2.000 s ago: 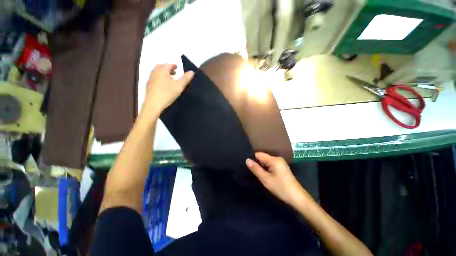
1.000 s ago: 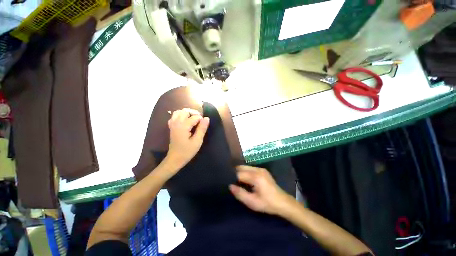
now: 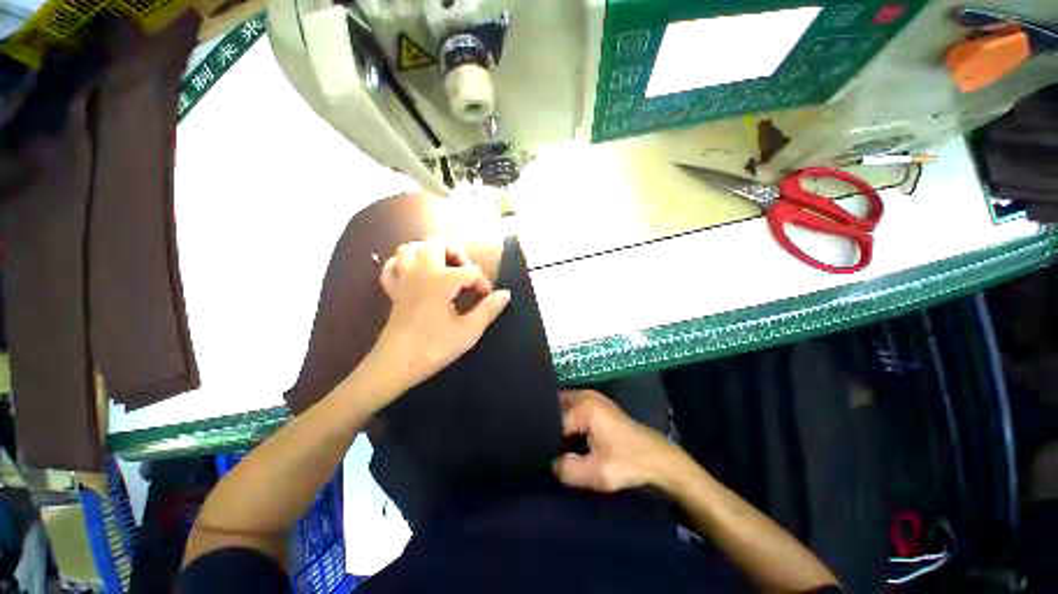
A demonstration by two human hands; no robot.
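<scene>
A brown fabric panel [image 3: 348, 302] with a rounded end lies on the white table, its tip in the lamp glare under the presser foot [image 3: 493, 186]. A black fabric panel [image 3: 499, 360] lies over its right part and hangs into the lap. My left hand [image 3: 435, 296] is on the fabric just below the needle area, thumb and fingertips on the black panel's upper part. My right hand [image 3: 603, 443] pinches the black panel's right edge below the table's front edge. Glare hides the needle point.
The sewing machine head [image 3: 429, 70] stands ahead with its green control panel [image 3: 627, 81]. Red-handled scissors [image 3: 824, 215] lie on the right. Brown cut pieces [image 3: 128, 232] hang over the left side. An orange block [image 3: 986, 58] is at upper right, a blue basket [image 3: 316, 534] below left.
Since two seconds ago, both panels have come to the needle area and the black panel's raised corner has been laid down. Over the last second, the black panel's tip has shifted right, against the brown edge.
</scene>
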